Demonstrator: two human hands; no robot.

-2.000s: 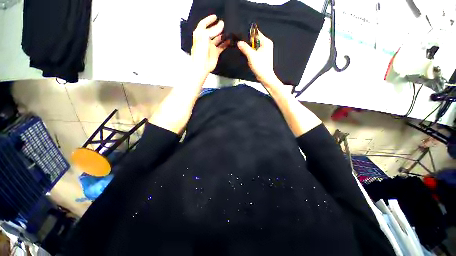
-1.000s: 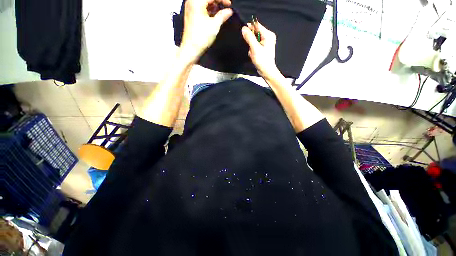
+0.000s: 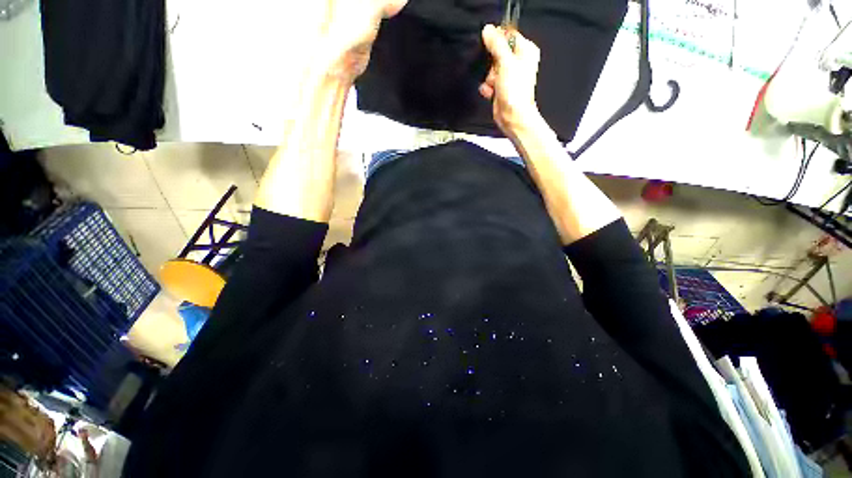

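Note:
A black garment (image 3: 439, 79) lies flat on the white table in front of me, its far part cut off by the top edge. My right hand (image 3: 512, 70) is closed around thread snips (image 3: 510, 17), whose tips point away from me over the cloth. My left hand (image 3: 360, 28) is at the garment's left side, partly cut off by the top edge; its fingertips and any hold on the cloth are hidden. A black hanger (image 3: 645, 89) lies at the garment's right with its hook to the right.
A black garment pile (image 3: 103, 70) lies at the table's left, overhanging the near edge. A green tape strip (image 3: 696, 49) and a white corded appliance (image 3: 803, 93) are at the right. Below are blue crates (image 3: 107, 261), an orange-topped stool (image 3: 193, 279) and dark cloth at the lower right.
My left hand has moved away and left, partly out of the picture. My right hand has moved slightly right with the snips, leaving the middle of the cloth.

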